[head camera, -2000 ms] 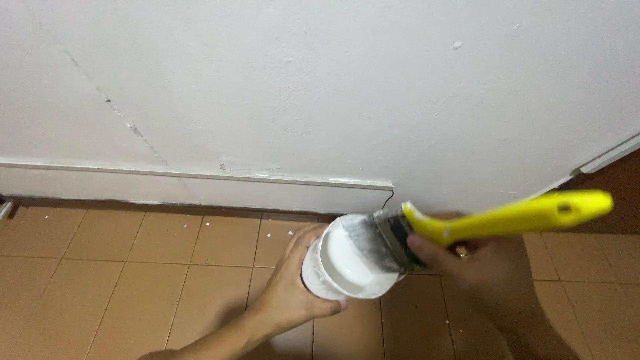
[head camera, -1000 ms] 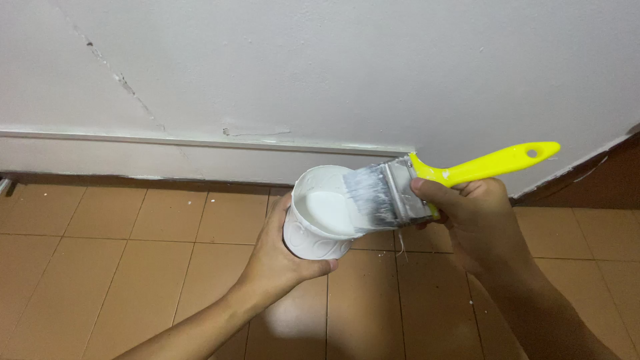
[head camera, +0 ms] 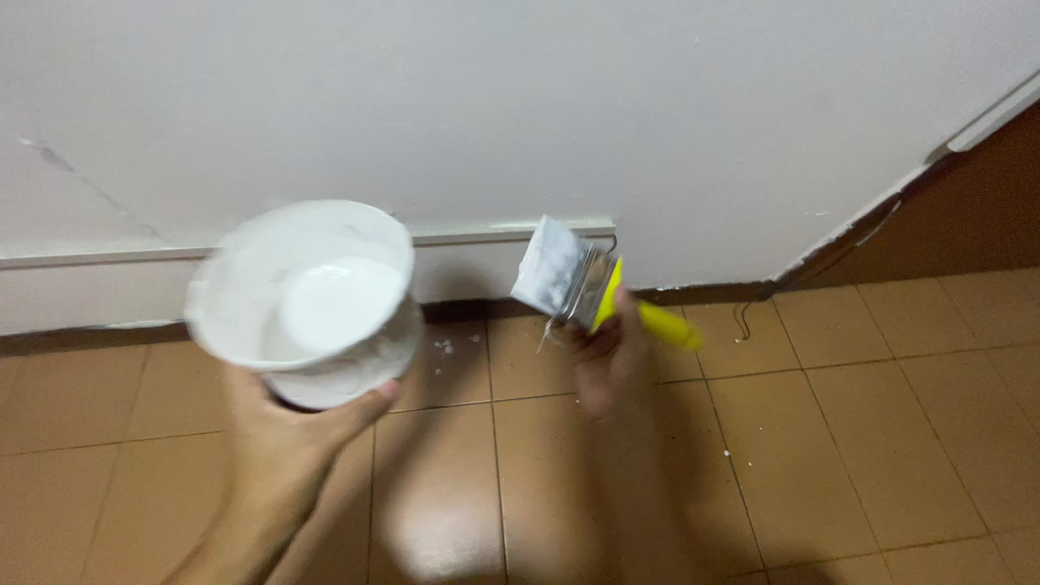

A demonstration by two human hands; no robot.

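My left hand grips a white tub from below, tilted so its inside shows white paint at the bottom. To the right, my right hand is closed on a paintbrush with a yellow handle; its bristles are coated white and point up and left, in front of the wall's lower part. Brush and tub are apart. A thin strand hangs below the metal ferrule. Both hands are somewhat blurred.
A white wall with a streaky crack at left carries a narrow white trunking strip low down. A thin dark wire lies near the wall corner. Brown floor tiles bear white specks. A brown panel stands at right.
The brush has left the tub; a second ago its bristles were at the tub's mouth. Tub and brush are now well apart, with the tub further left.
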